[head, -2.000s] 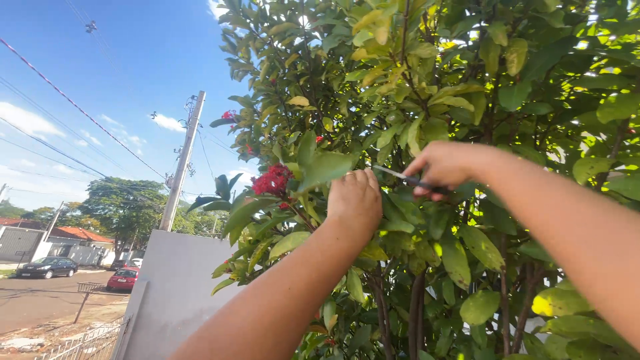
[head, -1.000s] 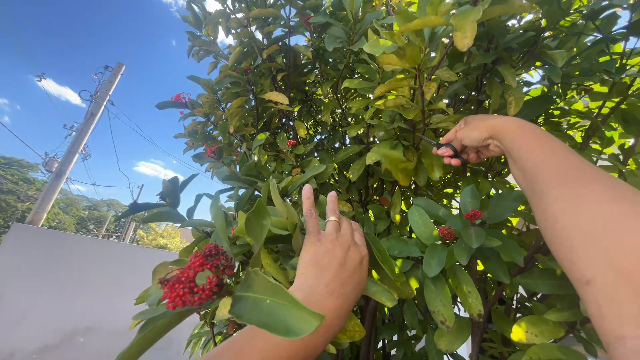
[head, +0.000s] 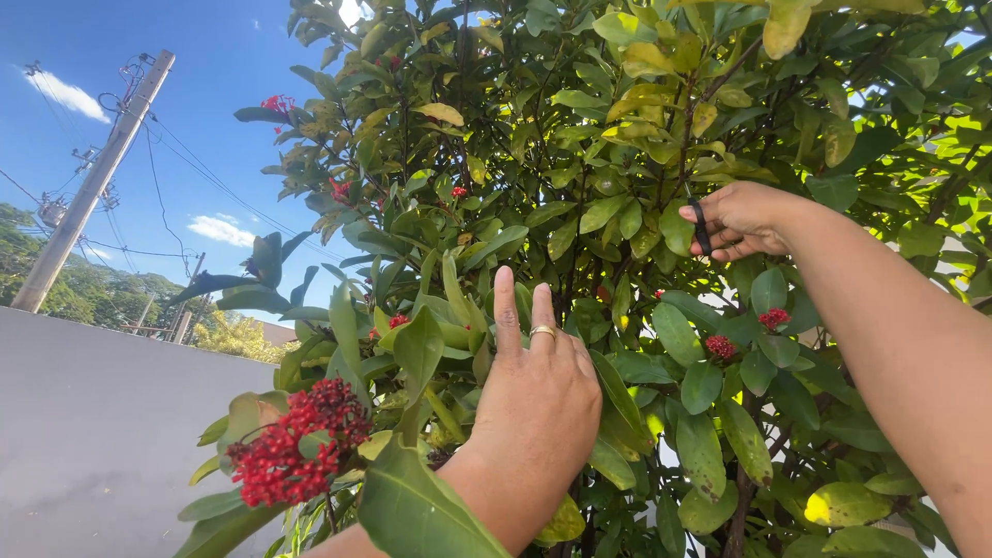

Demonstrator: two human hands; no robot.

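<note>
My left hand [head: 539,380] is among the leaves of a tall green shrub [head: 496,178], back toward me, with two fingers raised and a ring on one; its thumb and palm are hidden, so any hold cannot be told. A large cluster of red flower buds [head: 302,442] hangs to its left beside a broad leaf. Higher at the right, my right hand [head: 740,221] holds scissors by the black handle [head: 701,226]; the blades point up toward a stem and are mostly hidden. Small red clusters [head: 721,346] sit below that hand.
A pale wall [head: 116,434] runs along the left, behind the shrub. Beyond it rise a concrete utility pole [head: 97,178] with wires and several trees [head: 101,287]. Dense branches and leaves surround both hands.
The view has shifted since two seconds ago. My hands, close together then, are now well apart, the right one higher with the scissors. The left hand's two fingers, bent earlier, are now raised.
</note>
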